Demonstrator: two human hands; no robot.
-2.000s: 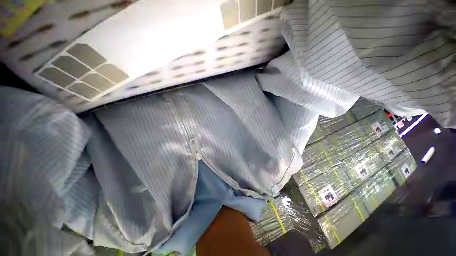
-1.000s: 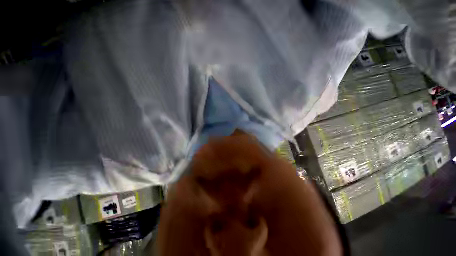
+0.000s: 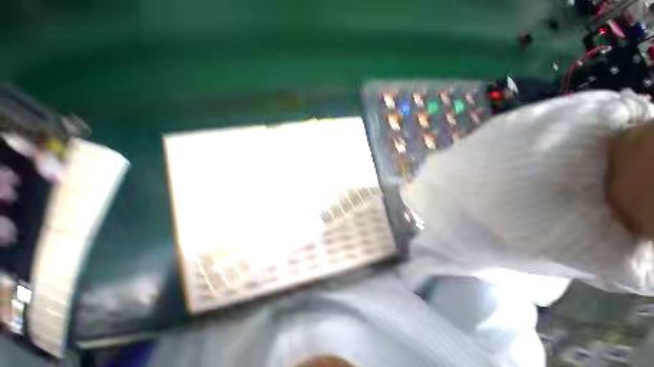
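Note:
No hand is seen working on anything. A large white adhesive sheet [image 3: 258,186] lies on a dark-edged backing board, with grey-brown patches and small slots near my edge. A grey parts tray [image 3: 448,129] with rows of copper-and-white parts and a few blue and green spots lies right beside it. A white striped sleeve covers the tray's near right part. Bare skin of my right hand or wrist [image 3: 632,175] shows at the right edge, blurred and cut off; its fingers cannot be made out. My left hand is not in view.
A long pale strip sheet [image 3: 75,236] lies left of the main sheet, beside pink-white parts [image 3: 7,204] on black. Green bench top [image 3: 237,57] extends behind. Black equipment [image 3: 609,64] with red lights and wires stands at the upper right.
The view has swung from my smock and the wrapped cartons up to the bench. The sheet is back in view, and the tray and equipment now show.

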